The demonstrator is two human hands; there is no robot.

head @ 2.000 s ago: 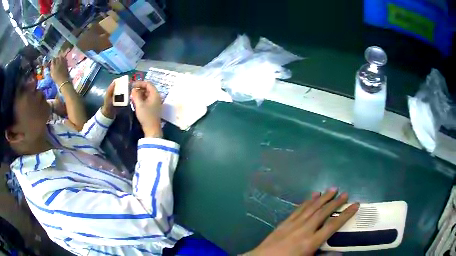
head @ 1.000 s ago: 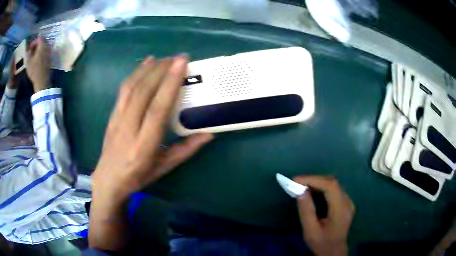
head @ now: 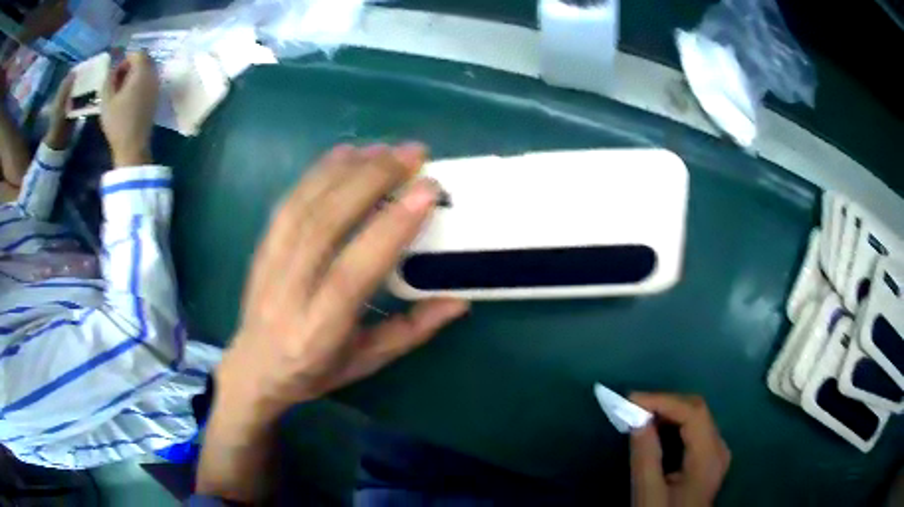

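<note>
A white front cover [head: 555,203] with a long black display window [head: 530,266] lies face up on the dark green mat in front of me. My left hand [head: 322,272] holds its left end, fingers over the top near a small dark logo label and thumb at the lower edge. The hand hides that end, and the speaker grille is blurred out. My right hand [head: 682,446], cut off by the bottom edge, pinches a small white wiping cloth [head: 622,408] between thumb and forefinger, apart from the cover.
A stack of covers [head: 828,381] lies at the right. A translucent bottle [head: 579,45], cut off at the top, and a bag with a white pad [head: 719,89] stand on the pale rail. A person in a striped shirt [head: 79,327] holds another cover at the left.
From two seconds ago, the view has swung right and down, bringing in my right hand and the stack. Over the last second, the cover and both hands appear shifted slightly right and down.
</note>
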